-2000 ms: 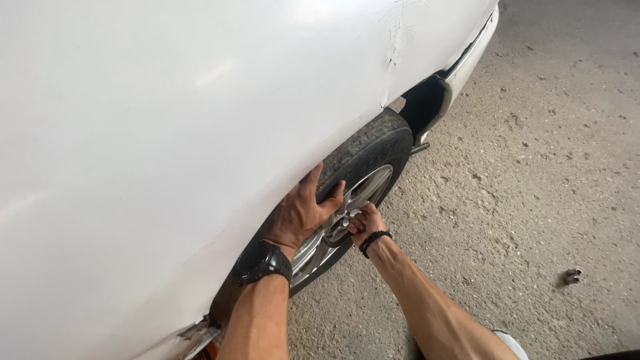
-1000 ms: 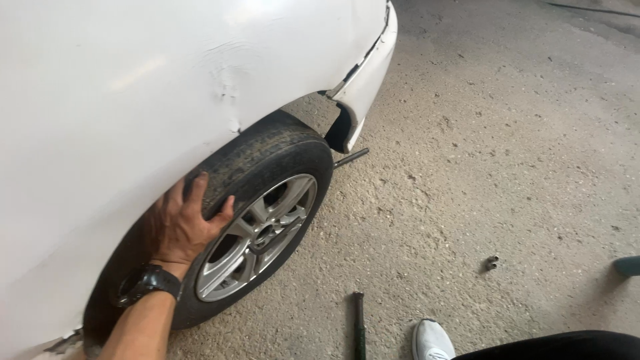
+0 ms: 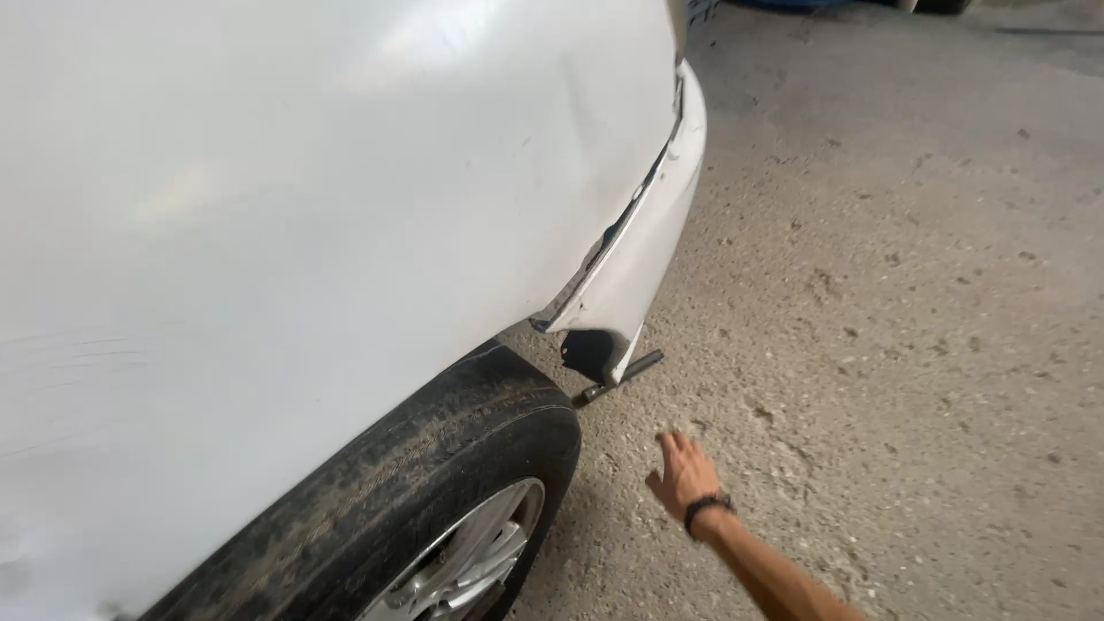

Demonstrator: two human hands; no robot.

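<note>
My right hand [image 3: 684, 477], with a dark bracelet at its wrist, hovers over the concrete floor to the right of the car wheel, fingers spread and holding nothing. Just above and left of it, a dark metal bar [image 3: 642, 364] lies on the floor, partly under the loose end of the white bumper [image 3: 649, 250]. The black tire [image 3: 517, 448] stands at the lower middle, and part of its silver alloy rim [image 3: 487, 552] shows at the bottom edge. My left hand is out of the frame.
The white car body panel [image 3: 302, 216] fills the left and hangs over the top of the tire. A gap runs between this panel and the bumper. Rough concrete floor [image 3: 906, 328] spreads to the right. Part of a blue object [image 3: 789, 3] shows at the top edge.
My left hand, on the tire in both earlier frames, is out of view. My right hand, at the wheel's centre two seconds ago, is now over the floor. The view has shifted toward the bumper.
</note>
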